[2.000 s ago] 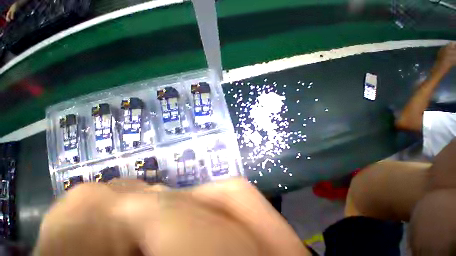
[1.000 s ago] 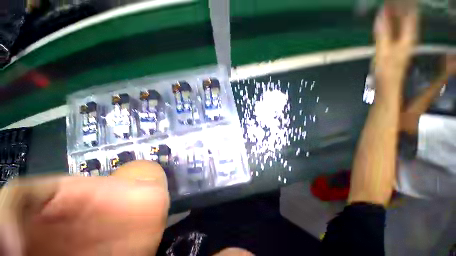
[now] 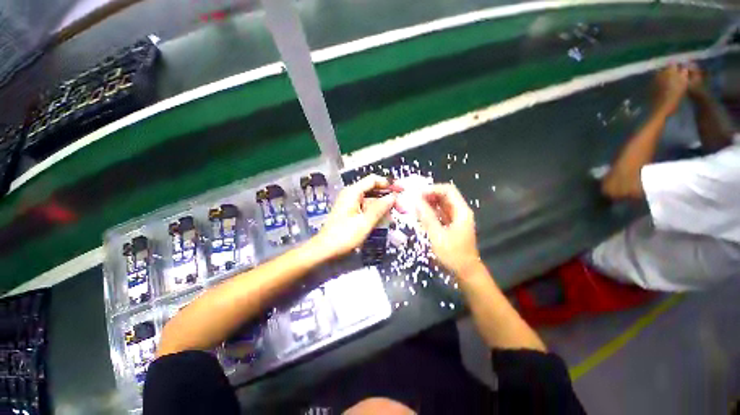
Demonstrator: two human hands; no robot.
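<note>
The clear blister tray [image 3: 166, 300] lies at the lower left, with phone board modules [image 3: 225, 235] in its pockets. My left hand [image 3: 353, 217] is over the tray's right edge, its fingertips bent at the heap of small pale parts [image 3: 410, 263]. My right hand [image 3: 450, 227] faces it over the heap, fingers curled. Something small and reddish shows between the hands, too blurred to name. A dark part [image 3: 376, 247] shows just below my left hand; whether it is held or lying is unclear. My left forearm hides part of the tray.
A green conveyor belt [image 3: 219, 134] with white edging runs behind the tray, with a grey upright [image 3: 304, 81] at its near edge. Black trays [image 3: 89, 97] are beyond it and at the left edge [image 3: 23, 348]. A neighbour's hands [image 3: 677, 85] are at the upper right, above a red stool [image 3: 568, 296].
My hands have come together over the pale parts; one had blurred in front of the tray. The dark part has appeared beside the tray. The lone module near the neighbour no longer shows.
</note>
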